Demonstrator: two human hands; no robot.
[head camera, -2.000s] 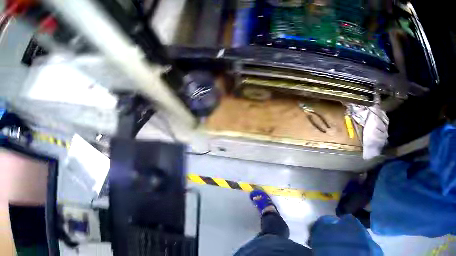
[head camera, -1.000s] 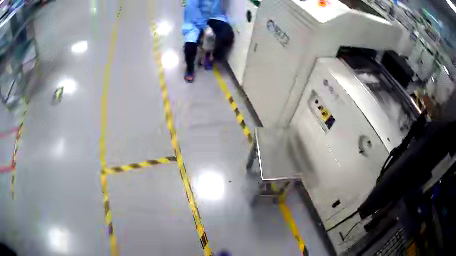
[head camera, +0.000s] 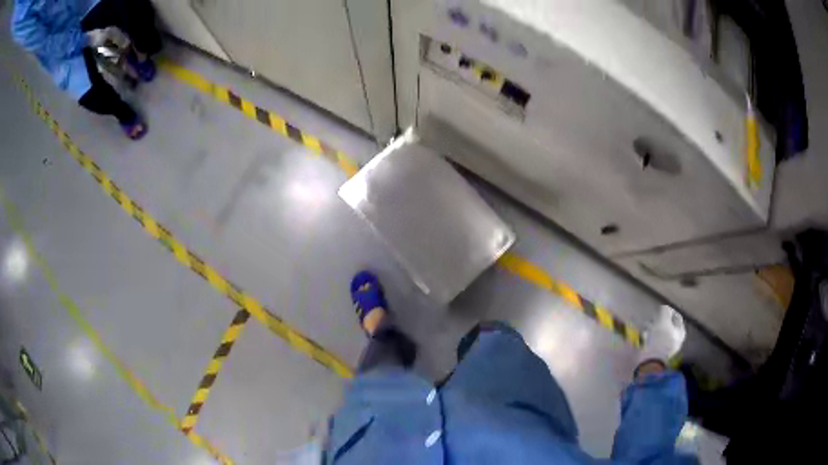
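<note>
My right hand (head camera: 664, 335), in a white glove, is low at the right beside the machine's base; it is small and blurred, and whether it holds anything cannot be told. My left hand cannot be made out; only a pale blur shows at the bottom edge left of my smock. A silvery metal step (head camera: 436, 218) stands on the floor in front of me, against the machine. A yellow glue tube (head camera: 753, 150) lies on the white machine's ledge at the upper right, away from my right hand.
An off-white machine (head camera: 563, 118) with a small button panel (head camera: 477, 74) runs along the upper right. A person in a blue smock (head camera: 56, 41) is at the upper left. Yellow-black tape (head camera: 245, 304) crosses the grey floor. Dark equipment (head camera: 808, 336) stands at the right edge.
The view has swung from the wooden ledge with pliers to the aisle, then down to the floor. The step now appears larger and nearer. My gloved right hand has come into view.
</note>
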